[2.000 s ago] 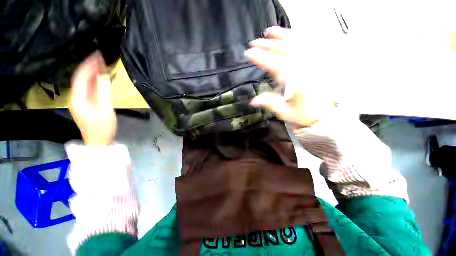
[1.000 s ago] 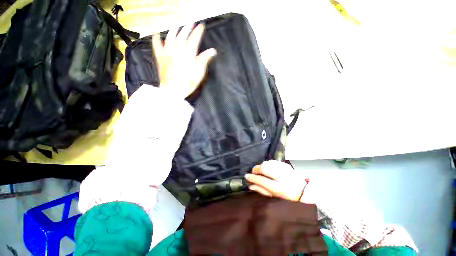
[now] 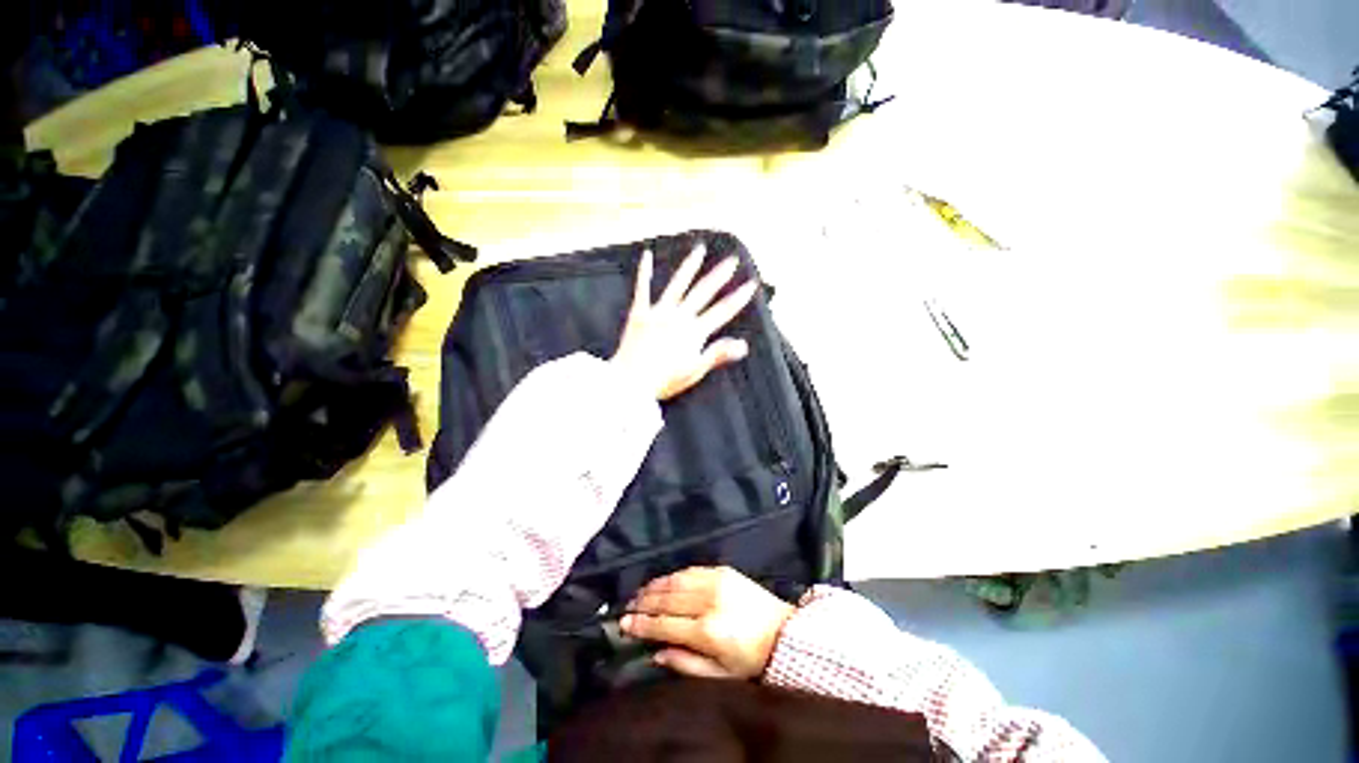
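A black backpack panel (image 3: 701,462) with a zipped pocket and a small light logo faces up, on the backpack lying at the table's front edge against my apron. My left hand (image 3: 678,331) lies flat on its upper part, fingers spread. My right hand (image 3: 708,619) rests at its lower edge near the apron, fingers together and bent over the edge; whether it pinches the fabric I cannot tell. A dark strap tail (image 3: 879,485) sticks out at the right side.
A camouflage backpack (image 3: 224,313) lies at the left; two more (image 3: 730,67) stand at the back. Silver snips (image 3: 946,331) and a yellow-handled tool (image 3: 961,224) lie on the table (image 3: 1103,418) to the right. A blue stool (image 3: 149,723) stands at lower left.
The view has tilted up, showing more of the table's back. My left hand has moved across the panel to the right. My right hand stays at the lower edge.
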